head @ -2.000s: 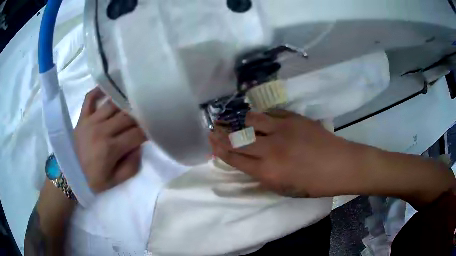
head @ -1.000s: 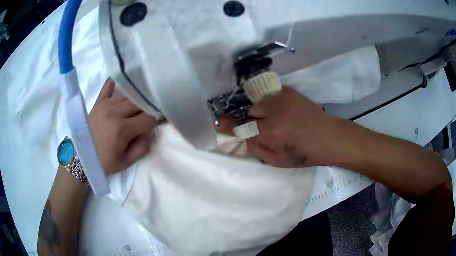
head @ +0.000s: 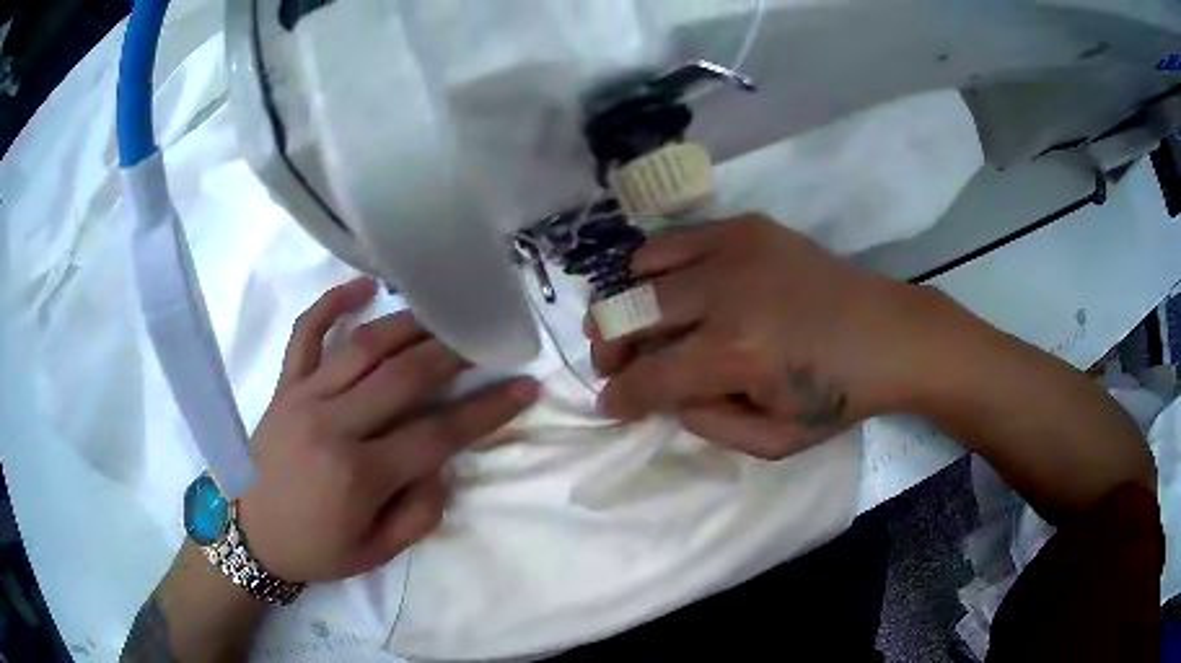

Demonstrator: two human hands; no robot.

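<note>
The white and cream garment piece (head: 648, 518) lies over the front of the table and under the sewing machine head (head: 440, 168). My left hand (head: 376, 440) rests on the cloth left of the needle area, fingers spread, the index fingertip pointing to the seam area. My right hand (head: 738, 337) is behind the lower cream tension knob (head: 627, 312), its fingertips bent down and pinching the cloth. A thin thread runs down near them. The needle and presser foot are hidden behind the head.
A blue hose (head: 140, 84) with a white sleeve (head: 188, 324) hangs at left, over my left wrist. A second cream knob (head: 667, 179) sits above my right hand. More white cloth (head: 881, 168) lies behind the head. White pieces (head: 991, 544) are heaped below the table at right.
My left hand has moved right and towards me, its fingers opening out over the cloth. My right hand has drawn slightly down, its fingertips now nearer the front. The cloth's folds have shifted.
</note>
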